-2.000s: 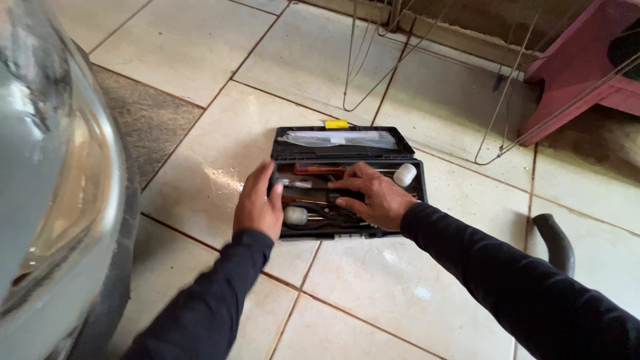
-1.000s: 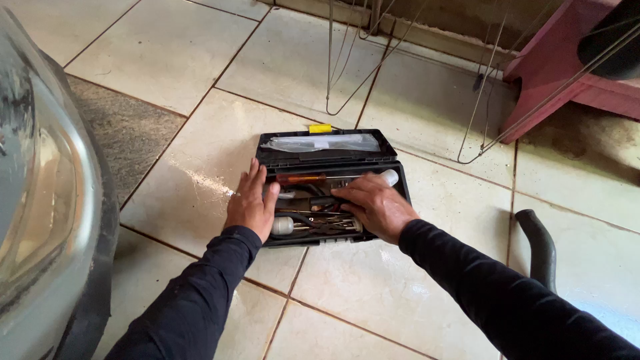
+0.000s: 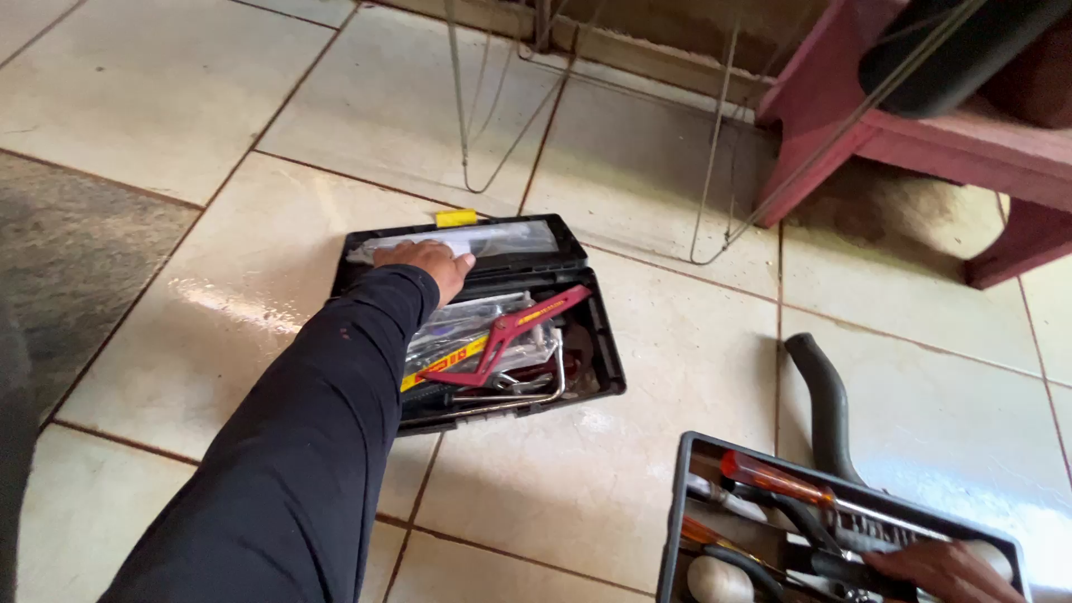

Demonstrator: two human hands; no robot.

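My left hand (image 3: 429, 264) rests at the raised lid of a black plastic toolbox (image 3: 605, 335), over a clear plastic bag (image 3: 515, 238) inside the lid. In the box's bottom lie a red hacksaw handle (image 3: 502, 335), a yellow-labelled packet (image 3: 448, 362) and a bent metal rod (image 3: 559, 368). At the lower right, my right hand (image 3: 942, 569) is on a black tool handle in the lifted-out tray (image 3: 682, 519). That tray holds a screwdriver with an orange handle (image 3: 775, 479), a white mallet head (image 3: 718, 579) and pliers; the hand is partly cut off by the frame.
A curved black rubber hose (image 3: 821, 402) lies on the tiled floor behind the tray. A pink stool (image 3: 921, 142) with a dark cylinder on it stands at the upper right. A thin wire rack (image 3: 712, 167) reaches down to the floor behind the toolbox.
The tray of tools, seen inside the toolbox before, is now out at the lower right with my right hand. The hacksaw handle and packets have come into view. My left hand has moved to the lid.
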